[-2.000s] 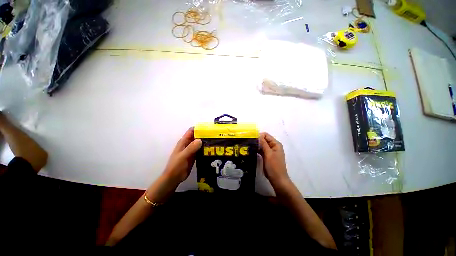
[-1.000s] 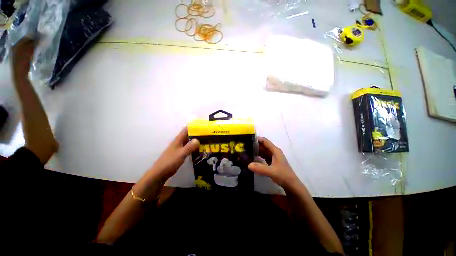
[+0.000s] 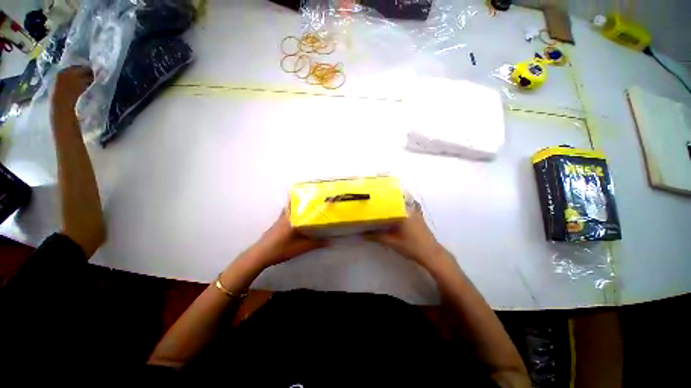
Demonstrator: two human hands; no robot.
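An earbud retail box (image 3: 314, 207) is held between both hands near the table's front edge. It is tilted so its yellow top faces me, with the black hang tab across the middle. Thin clear film shows around its upper corners. My left hand (image 3: 282, 241) grips its left lower side. My right hand (image 3: 413, 236) grips its right lower side. Some fingers are hidden beneath or behind the box. A bagged box (image 3: 580, 197) stands at the right, shiny, with loose film at its base. A white stack of poly bags (image 3: 454, 117) lies mid-table.
Rubber bands (image 3: 326, 74) lie at the back. A yellow round item (image 3: 528, 73) and a notebook (image 3: 661, 140) are at the right. Another person's arm (image 3: 76, 167) reaches to a large plastic bag with black goods (image 3: 144, 76) at the left. A dark object (image 3: 9, 195) sits at the left edge.
The box has tipped from showing its MUSIC front to showing its yellow top, and both hands have shifted to its lower sides. The other person's arm has come in to the plastic bag.
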